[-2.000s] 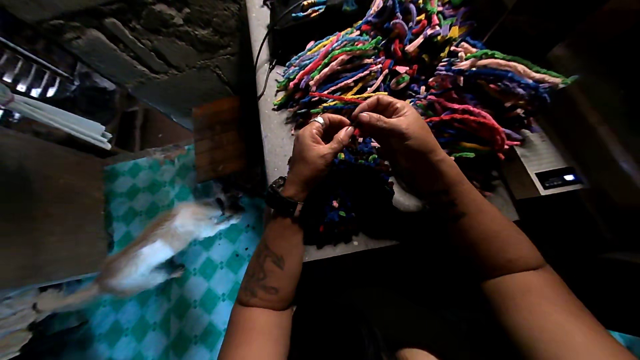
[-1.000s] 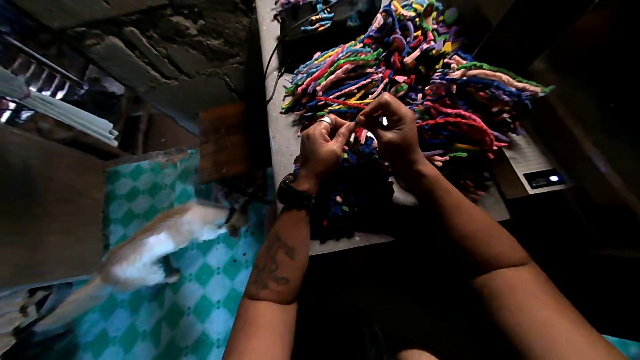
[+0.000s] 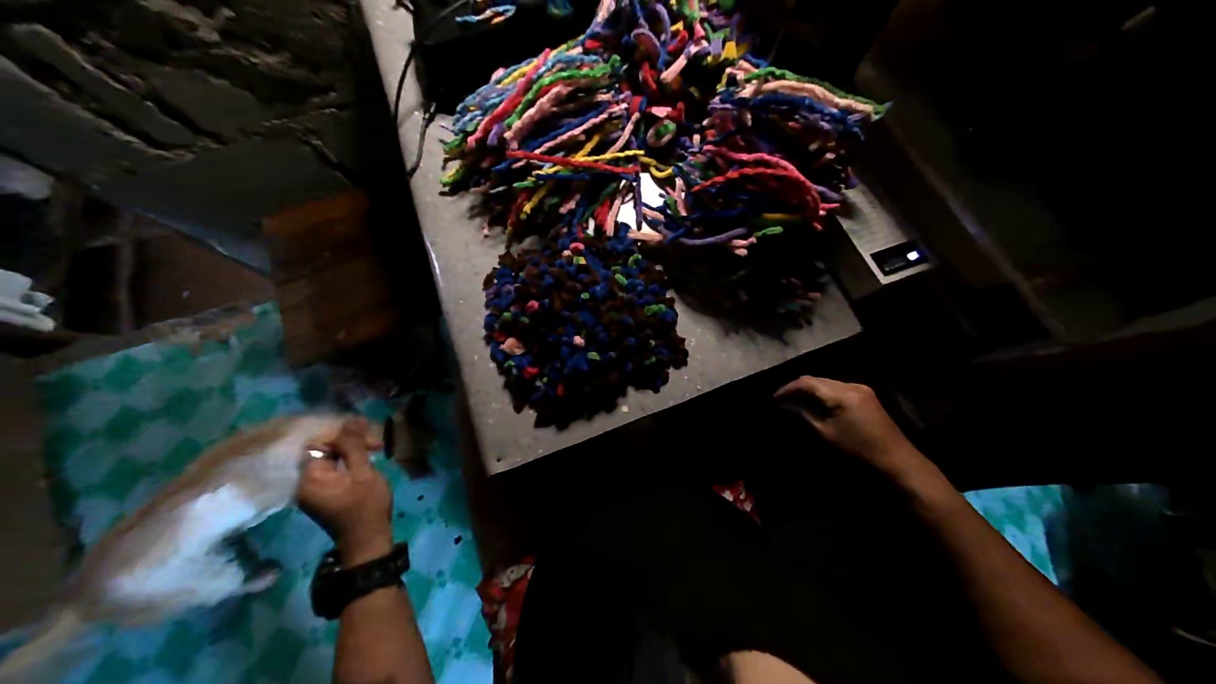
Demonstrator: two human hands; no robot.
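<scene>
My left hand point(image 3: 347, 480), with a ring and a black wristwatch point(image 3: 359, 578), is stretched out left of the table over the blurred body of a light-coloured cat point(image 3: 199, 513); whether it touches the fur I cannot tell. Its fingers are curled. My right hand point(image 3: 836, 413) is just off the table's front edge, fingers bent, with nothing visible in it. A dark blue and brown knobbly yarn piece point(image 3: 584, 328) lies near the table's front corner. Behind it is a big heap of multicoloured yarn strands point(image 3: 655, 123).
The speckled grey table point(image 3: 484, 418) has a dark cable point(image 3: 410, 104) along its left edge. A pale device with a small lit display point(image 3: 898, 256) is at the right. A brown wooden board point(image 3: 328, 275) stands left of the table, above a green checked floor point(image 3: 142, 399).
Both hands have left the yarn piece: my left hand moved down left to the cat, my right hand moved down right off the table. The yarn piece now lies uncovered.
</scene>
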